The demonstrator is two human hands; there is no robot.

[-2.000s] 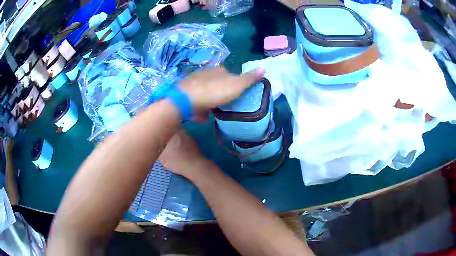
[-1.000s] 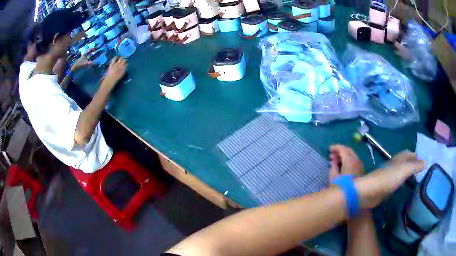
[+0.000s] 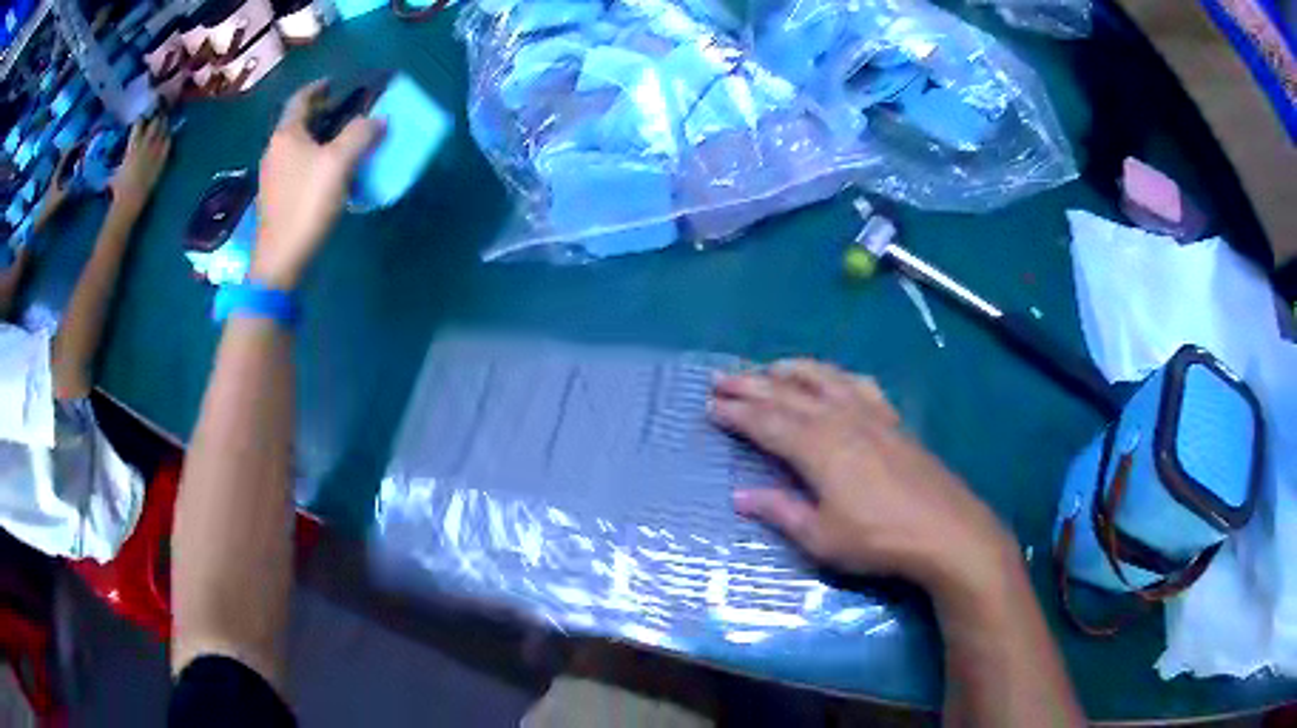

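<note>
My left hand (image 3: 306, 178), with a blue wristband, reaches to the upper left and grips a light-blue box body (image 3: 404, 142) by its dark rim. Part of the body is hidden by the fingers. My right hand (image 3: 839, 462) lies palm down on the clear strip sheet (image 3: 569, 427), thumb apart from the fingers. The sheet shows rows of thin grey strips and glares along its near edge. It is blurred.
Another body (image 3: 221, 213) stands left of my left wrist. Bags of blue panels (image 3: 612, 192) lie behind the sheet. A hammer (image 3: 946, 285), pink block (image 3: 1152, 196), stacked bodies (image 3: 1188, 462) and white sheet (image 3: 1145, 285) are right. Another person's arm (image 3: 107, 270) is far left.
My left hand has moved from the stacked bodies at right to the upper left and taken hold of a body. My right hand now lies spread on the strip sheet. The view has shifted.
</note>
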